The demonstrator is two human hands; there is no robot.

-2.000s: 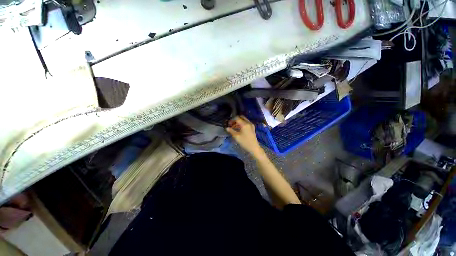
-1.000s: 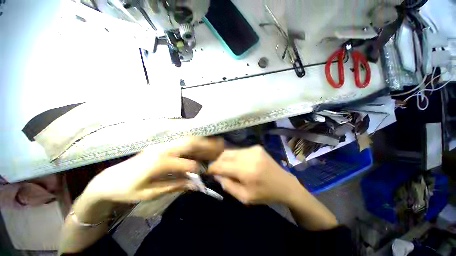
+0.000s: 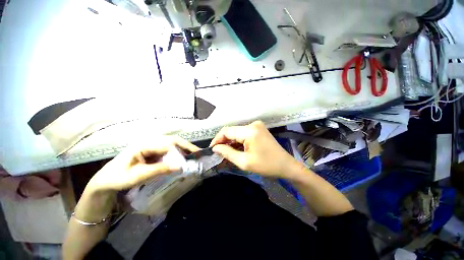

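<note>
My left hand [image 3: 145, 165] and my right hand [image 3: 254, 147] are close together just below the table's front edge. They hold a small grey and white cloth piece [image 3: 206, 158] between them; its right end is pinched in my right fingertips. A crumpled whitish part lies at my left fingers and is blurred. A pale curved piece [image 3: 107, 119] with dark grey ends lies on the table at the left, near the front edge. The machine's presser foot [image 3: 193, 45] stands above it, touched by neither hand.
A phone [image 3: 249, 29], a black-handled metal tool [image 3: 313, 63] and red-handled scissors [image 3: 365, 75] lie on the table's right part. A blue basket [image 3: 351, 172] with scraps is below the edge at right. Beige stacked strips [image 3: 160, 193] lie at my lap. Pink cloth [image 3: 33, 186] is at lower left.
The view has swung back over the table since the first frame, where only my right hand showed. Since the second, my hands have moved slightly apart and the cloth piece shows between them.
</note>
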